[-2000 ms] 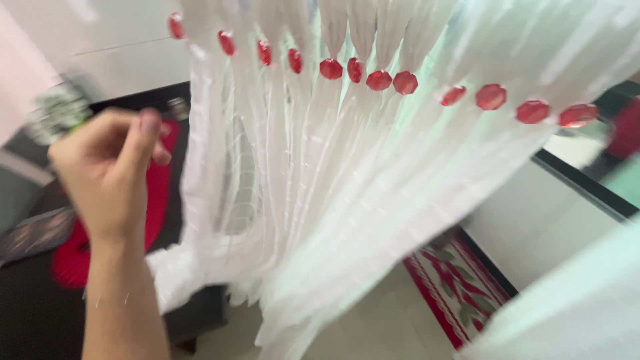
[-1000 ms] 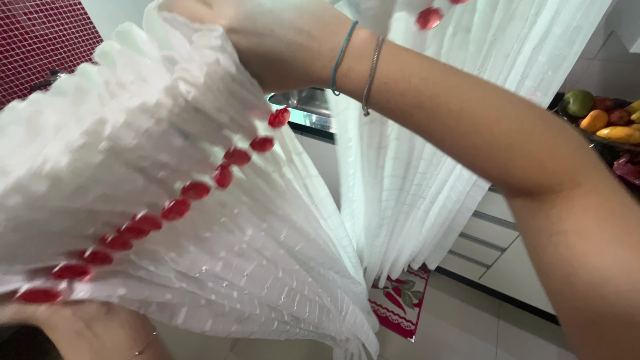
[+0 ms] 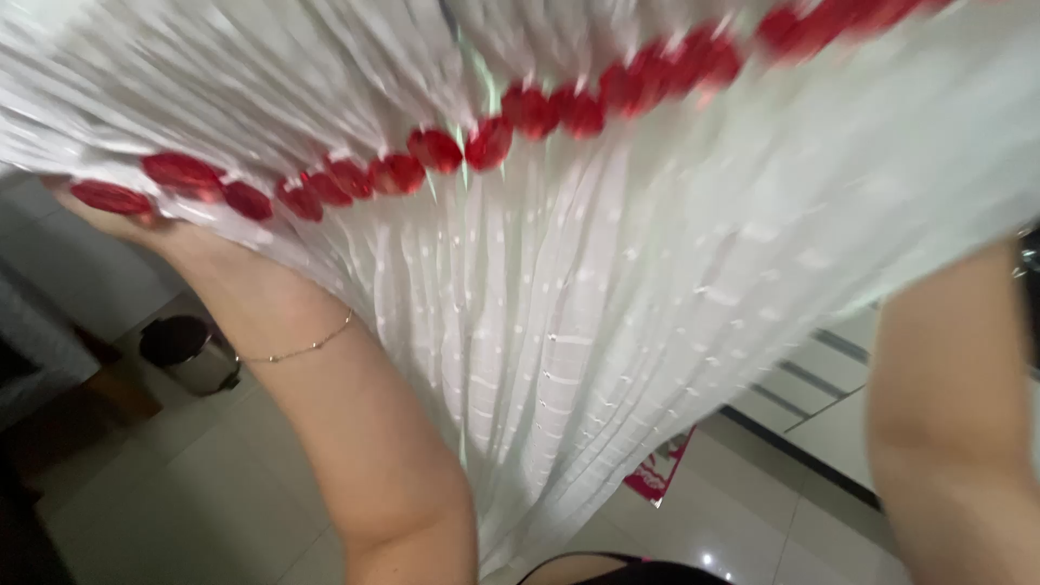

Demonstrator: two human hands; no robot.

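A gathered white sheer curtain point(image 3: 528, 292) spreads across most of the view, with a row of faceted red beads point(image 3: 435, 150) running over it. My left hand point(image 3: 134, 223) is at the curtain's left edge, against the beads at that end; the cloth hides its fingers, so its grip cannot be told. A thin chain bracelet point(image 3: 315, 346) circles the left wrist. On the right, my right forearm rises behind the curtain's edge, and the hand itself is hidden. Below, the cloth narrows to a bunch near my body.
A small waste bin point(image 3: 191, 357) stands on the tiled floor point(image 3: 219, 479) at the left, near dark furniture. White drawers point(image 3: 812, 378) with a dark base are at the right. Part of a red patterned mat point(image 3: 662, 471) shows beyond the curtain.
The curtain now spreads wide across the view. My right arm, which reached across the top a second ago, is now at the right edge. The view has swung.
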